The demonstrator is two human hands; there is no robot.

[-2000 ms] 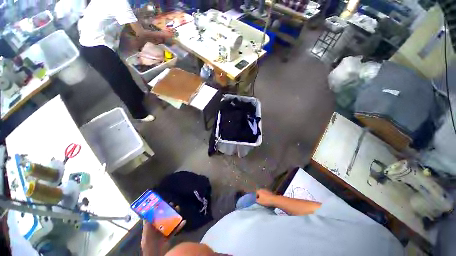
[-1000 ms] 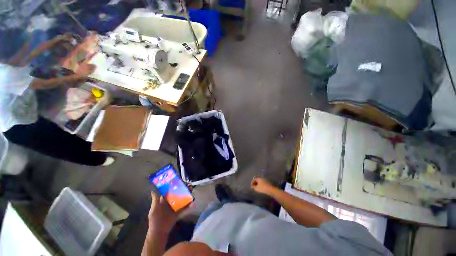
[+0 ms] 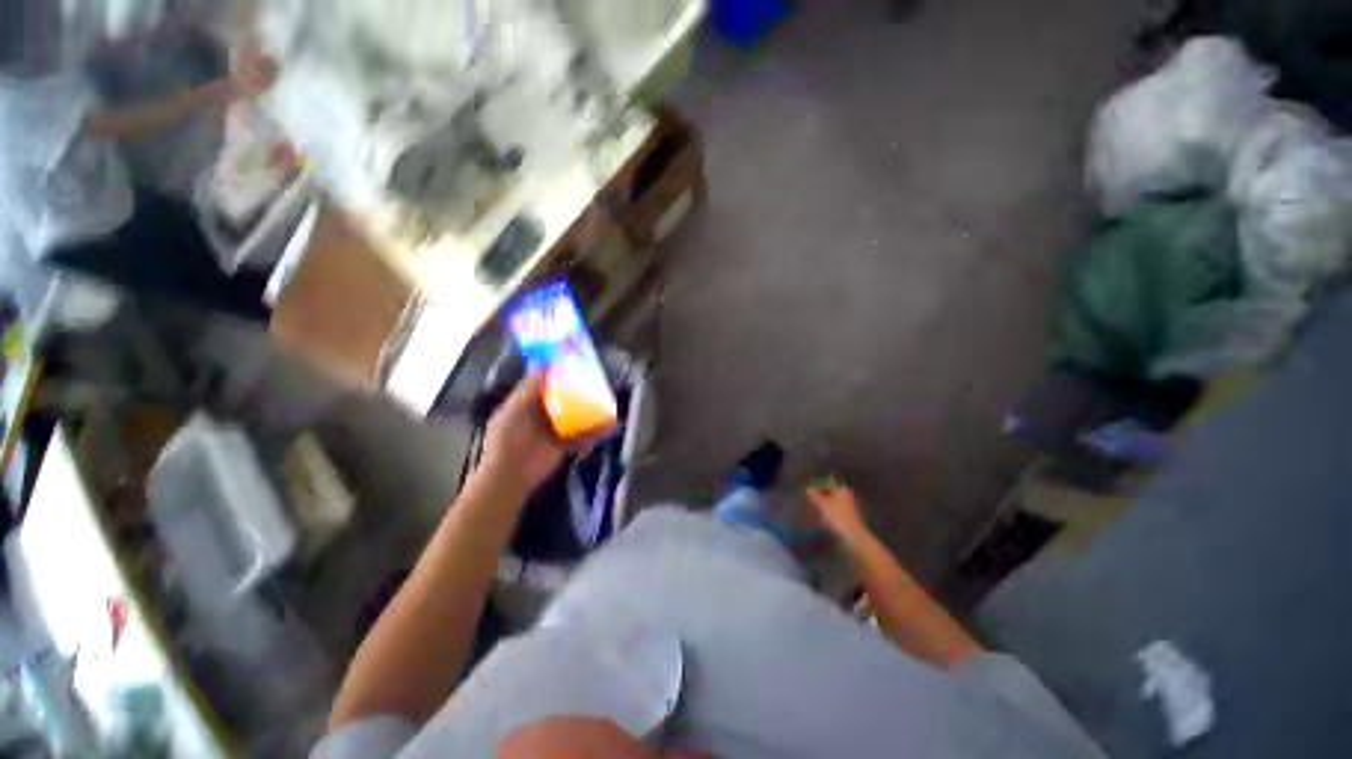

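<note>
My left hand [image 3: 522, 433] holds a smartphone [image 3: 561, 363] with a bright blue, pink and orange screen facing up. The phone is above a white-rimmed crate [image 3: 639, 433] of dark cloth, and my left hand and forearm hide part of that crate. My right hand [image 3: 835, 504] hangs low at my right side, away from the phone. It is small and blurred, and I cannot make out its fingers or anything in it.
A pale sewing machine table [image 3: 445, 282] stands at upper left, beside a brown-topped stool [image 3: 344, 304]. A person in a light top [image 3: 60, 163] is at the far left. A pale crate [image 3: 223, 497] is at left. White and green bags [image 3: 1149, 282] and a grey cloth-covered heap [image 3: 1186, 519] are at right.
The view has shifted and blurred. The phone in my left hand is now higher in the picture, with more forearm showing. The right-hand table has left the view, and the sewing table looks nearer.
</note>
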